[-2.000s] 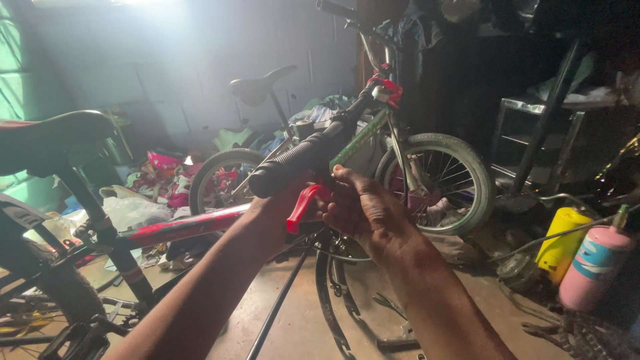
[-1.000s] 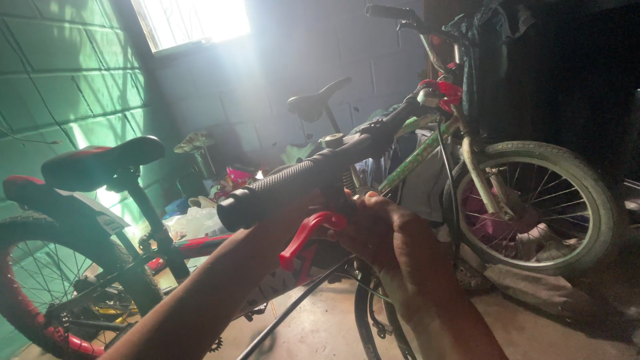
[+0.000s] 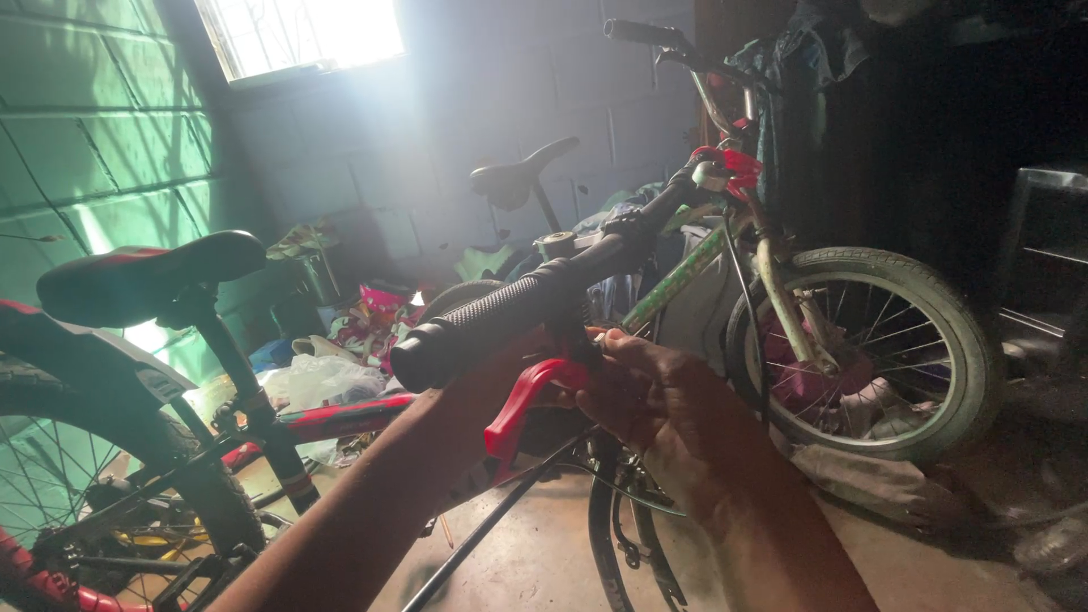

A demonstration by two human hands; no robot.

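Observation:
A bicycle handlebar [image 3: 599, 259] with a ribbed black rubber grip [image 3: 497, 314] points toward me. Below the grip hangs a red brake lever [image 3: 527, 404]. My right hand [image 3: 650, 387] is at the lever's clamp end, its thumb and fingertips pinched together there; whether they hold a cable end or a small part cannot be told. My left hand [image 3: 531, 353] reaches in under the grip, mostly hidden behind the grip and lever. A black cable housing [image 3: 501, 518] runs down past the lever. Another red lever [image 3: 731, 166] sits on the bar's far end.
The bike's black saddle [image 3: 153, 272] is at the left, beside a green block wall [image 3: 93, 153]. A green-framed bicycle [image 3: 693, 280] stands behind the bar, its front wheel [image 3: 867, 357] at the right. Clothes and plastic bags [image 3: 327, 378] are heaped near the back wall.
The view has swung left and up, bringing the window and green wall into sight. Both hands remain by the red lever under the grip.

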